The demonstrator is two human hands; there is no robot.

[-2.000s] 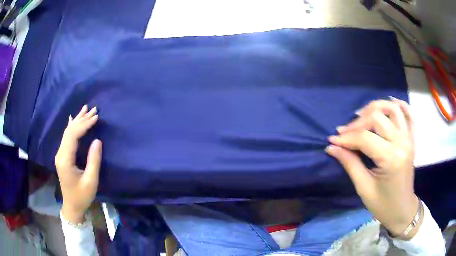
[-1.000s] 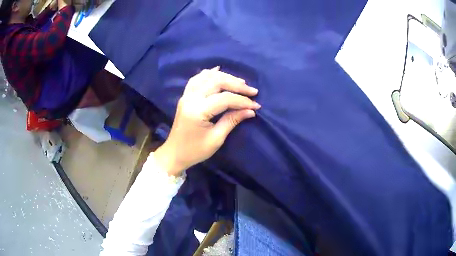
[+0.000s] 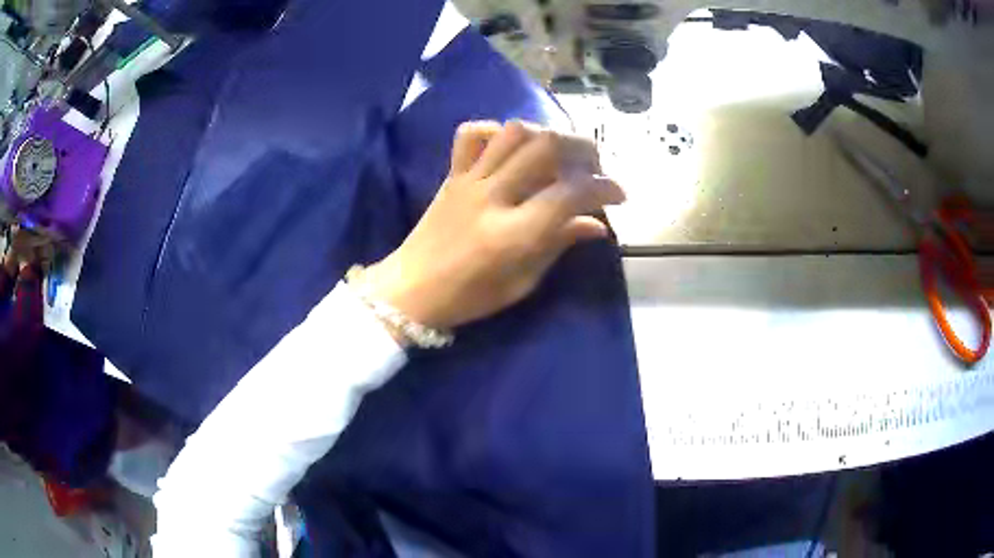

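The navy cut panel [image 3: 523, 403] lies over the left and middle of the table and hangs over its front edge. My left hand [image 3: 501, 218] lies on the panel near its right edge, with fingers bent and fingertips at that edge beside the machine bed [image 3: 752, 207]. Its fingertips are partly hidden and blurred, so a grip on the cloth cannot be told. My right hand is not in view.
Orange-handled scissors [image 3: 952, 278] lie right of the machine bed. Dark cloth scraps [image 3: 861, 104] lie at the back right. A printed scale [image 3: 807, 420] runs along the front table edge. A purple neighbouring machine [image 3: 60, 174] stands left, with part of a person below it.
The view has swung back right from the left side. My left hand has moved to the panel's right edge. My right hand, pinching the cloth two seconds ago, is gone. The machine bed is uncovered.
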